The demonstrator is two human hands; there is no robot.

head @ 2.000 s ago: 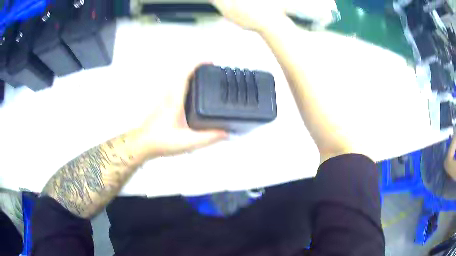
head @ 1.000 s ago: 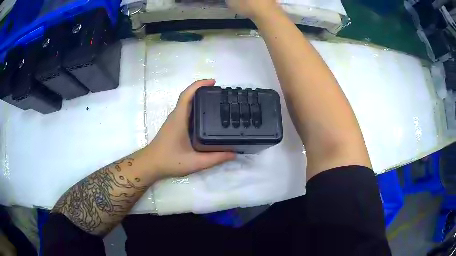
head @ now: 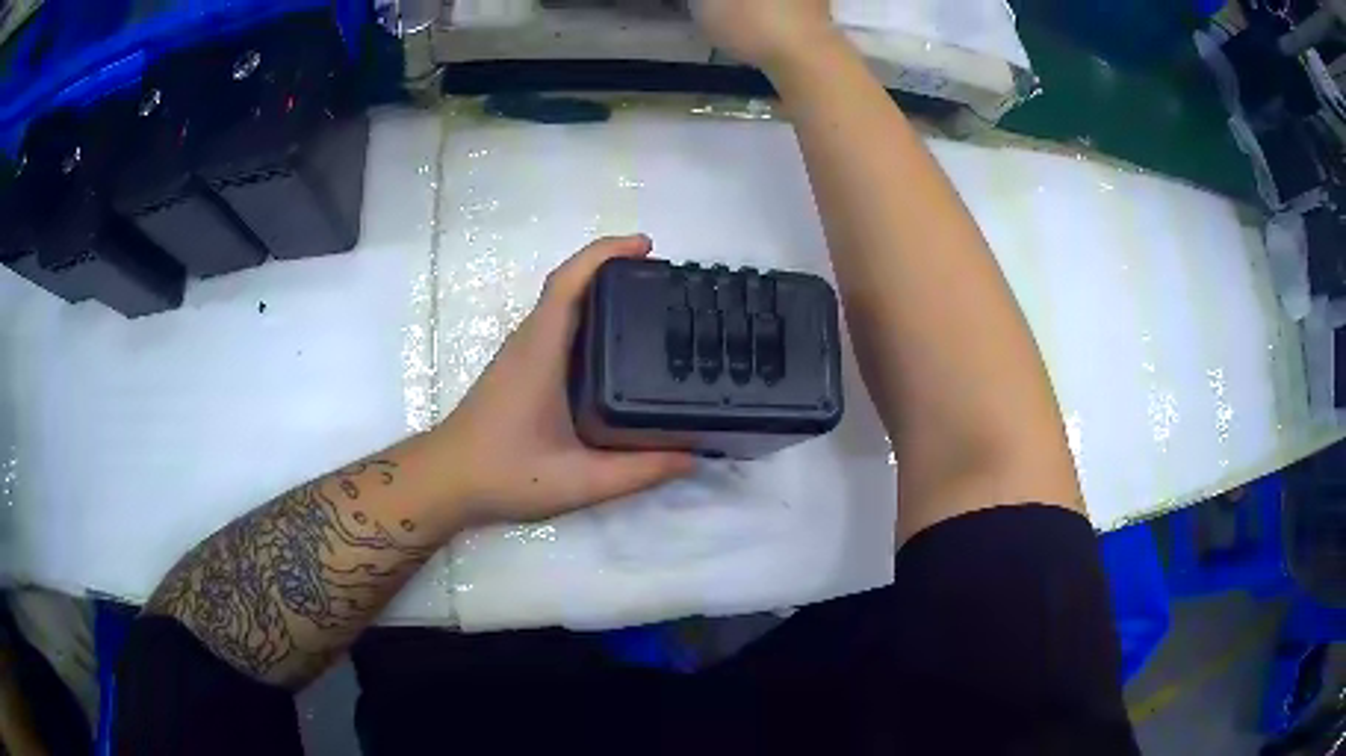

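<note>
A black box-shaped unit [head: 716, 347] stands upright on the white bench near its middle, its face with ridges and slots turned up. My left hand [head: 554, 406] is wrapped around its left side, with the thumb along the near side and fingertips at the far left corner. A thin white wrap [head: 679, 524] shows around and below the unit's lower part. My right hand [head: 760, 22] is stretched to the raised shelf at the top edge and is partly cut off by the picture. Its fingers and anything in them are hidden.
Several black units [head: 288, 185] stand in a row at the far left, in front of a blue bin [head: 111, 52]. A pale raised shelf [head: 923, 67] runs along the bench's back. A green surface [head: 1115, 89] lies behind at right, with dark parts [head: 1299, 133] at the right edge.
The picture has cleared and the view has shifted slightly. My left hand still holds the unit in place. My right hand stays over the shelf, its forearm nearly in the same place.
</note>
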